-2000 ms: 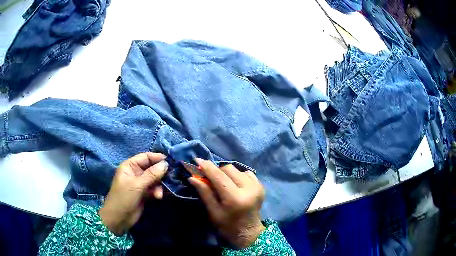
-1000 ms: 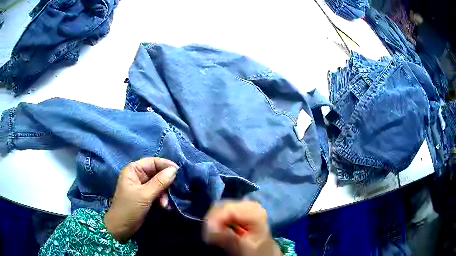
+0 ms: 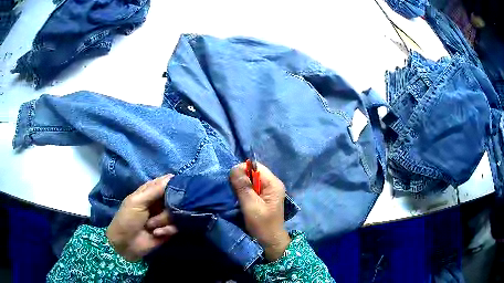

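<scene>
A mid-blue denim garment (image 3: pixel 276 116) lies spread on the white table. My left hand (image 3: pixel 141 218) pinches the left edge of a cuff (image 3: pixel 204 194) that shows its darker inside. My right hand (image 3: pixel 262 207) holds orange-red thread snips (image 3: pixel 253 178), blades pointing up, and its thumb and fingers also press on the right side of the cuff. The cuff is stretched between both hands at the near table edge, with a stitched band hanging below it. My right fingers partly hide the snips.
A folded denim pile (image 3: pixel 447 127) stands at the right of the white table (image 3: pixel 331 27). Another denim garment (image 3: pixel 91 33) lies at the upper left. More denim lies at the upper right. Dark blue shapes show below the table edge.
The cuff has been turned and opened out flatter, with its band now hanging down. My right hand has moved up from the blurred lower position back onto the cuff. The whole view has shifted slightly.
</scene>
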